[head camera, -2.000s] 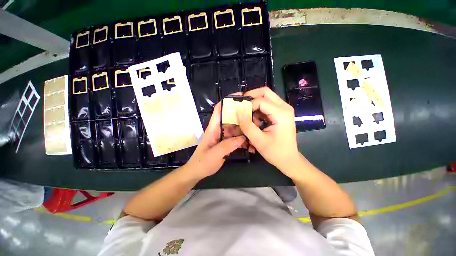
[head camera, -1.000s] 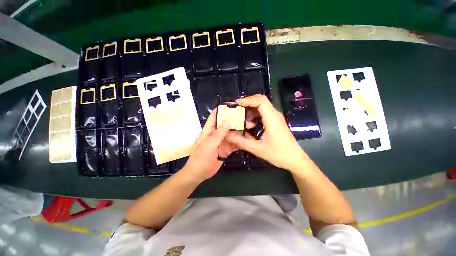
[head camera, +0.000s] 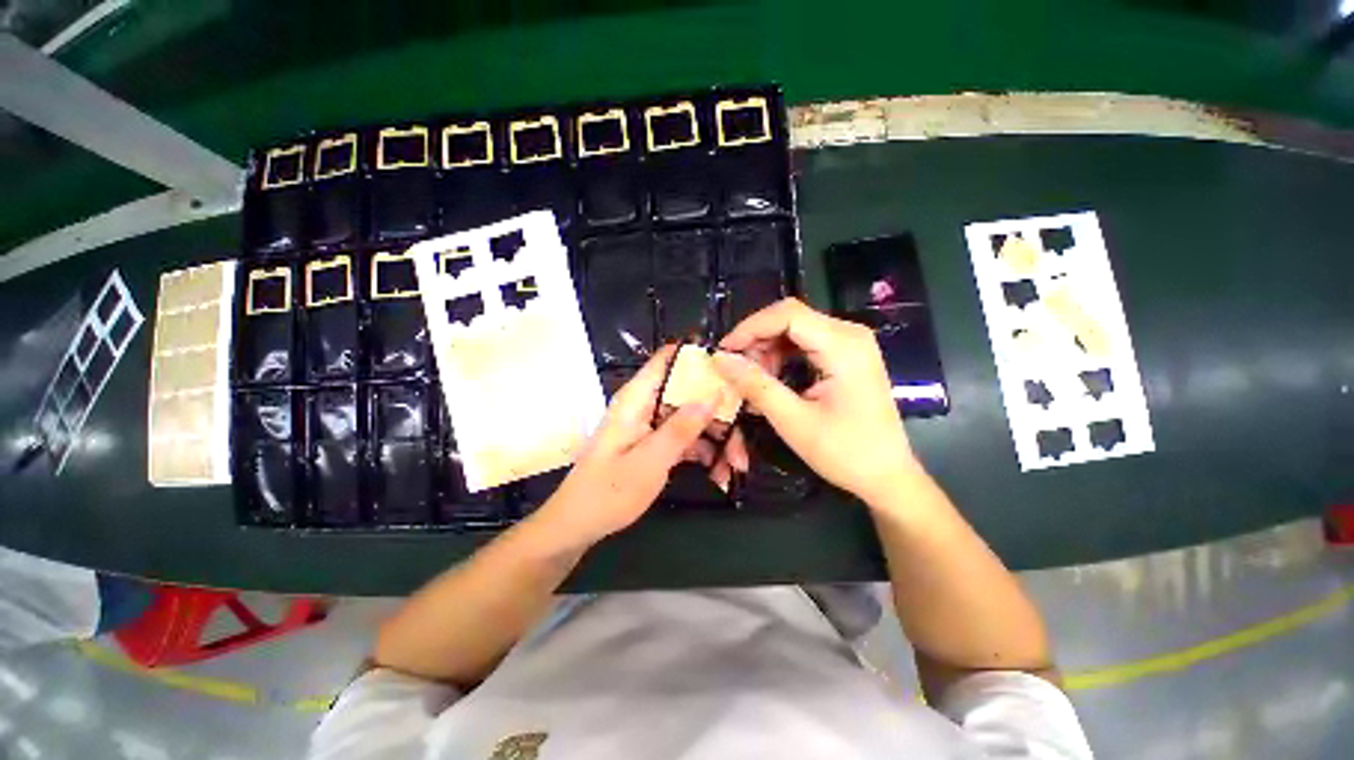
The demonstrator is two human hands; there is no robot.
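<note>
My left hand [head camera: 612, 472] holds a small black frame part [head camera: 670, 365] over the tray, with its thumb on the part's face. A cream-yellow adhesive piece [head camera: 695, 380] covers the part's upper end. My right hand [head camera: 826, 398] has its thumb and fingertips at the piece's upper right corner; whether it grips the corner is not clear. The lower part of the frame is mostly hidden by my fingers. The white sticker sheet [head camera: 518, 356] lies slanted on the black blister tray [head camera: 612, 520], with dark notched gaps at its top and cream pieces below.
Parts with yellow outlines [head camera: 468, 144] sit in the tray's upper rows. A glossy black slab [head camera: 887, 327] lies right of the tray, then a used liner sheet [head camera: 1099, 282] with cream scraps [head camera: 1077, 318]. Cream sheets [head camera: 190, 371] and a white grid sheet [head camera: 98, 356] lie at left.
The part has tilted in my left hand. My right hand's thumb and fingers have moved up from the part's lower side to the cream piece's upper right corner. The view has shifted slightly.
</note>
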